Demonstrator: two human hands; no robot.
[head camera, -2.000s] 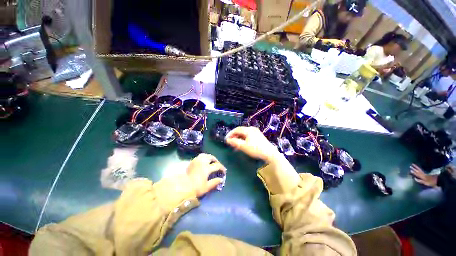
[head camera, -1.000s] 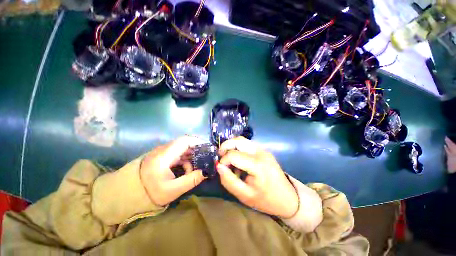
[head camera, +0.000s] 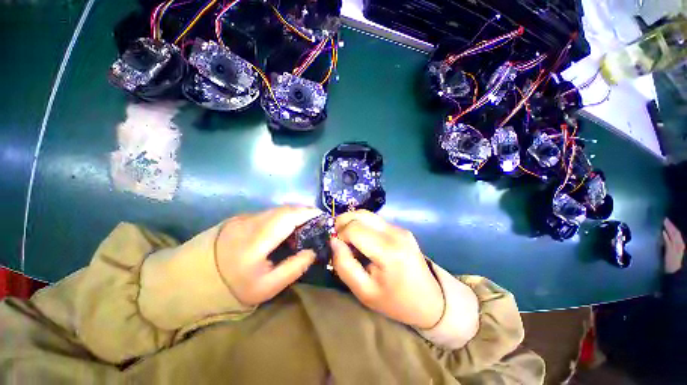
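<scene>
My left hand (head camera: 264, 252) holds a small dark circuit board (head camera: 312, 234) between thumb and fingers, low in front of me. My right hand (head camera: 380, 263) pinches the end of a thin wire lead (head camera: 334, 225) at the board's right edge. Whether the plug is seated cannot be seen behind the fingertips. A black housing with a round silvery board (head camera: 351, 179) and a dark centre lies open side up on the green bench, just beyond my fingers. A short lead runs from its near edge to my hands.
Wired units (head camera: 220, 74) stand at the back left, and more (head camera: 465, 145) at the back right. A single unit (head camera: 619, 242) lies far right, near another person's hand (head camera: 672, 244). Black stacked trays (head camera: 482, 22) stand behind. A whitish patch (head camera: 147, 154) marks the green bench top (head camera: 71, 203).
Both hands came together over the bench front, with the housing now beyond them. Since one second ago the board has tilted slightly in my left hand. The camera view has shifted downward.
</scene>
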